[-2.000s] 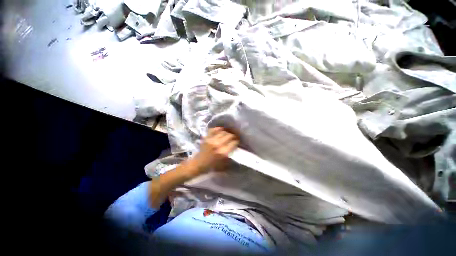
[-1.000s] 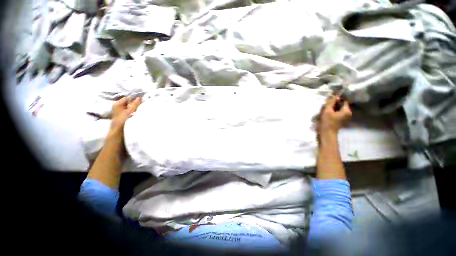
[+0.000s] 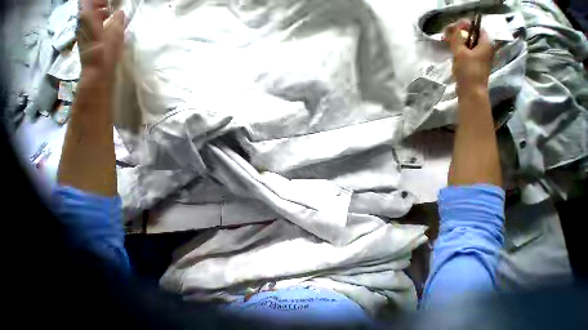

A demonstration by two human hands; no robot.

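Note:
A pale grey-white garment [image 3: 271, 71] lies wide and crumpled across the table in front of me. Its folded sleeves and a cuff with a dark button [image 3: 404, 194] lie toward the front edge. My left hand [image 3: 100, 38] is raised at the far left, blurred and partly cut off by the top edge; whether it grips cloth is unclear. My right hand [image 3: 474, 55] is raised at the upper right with dark thread snips [image 3: 476, 30] in it, their points up.
More pale garments are heaped at the right [image 3: 548, 109] and at the left [image 3: 48, 84]. Pale cloth [image 3: 225, 258] lies over my lap. The table's white front edge [image 3: 184, 218] runs below the garment.
Both hands have moved up and away from me, off the garment's straight folded edge. The cloth is now spread farther back, with sleeves and cuff lying nearer me.

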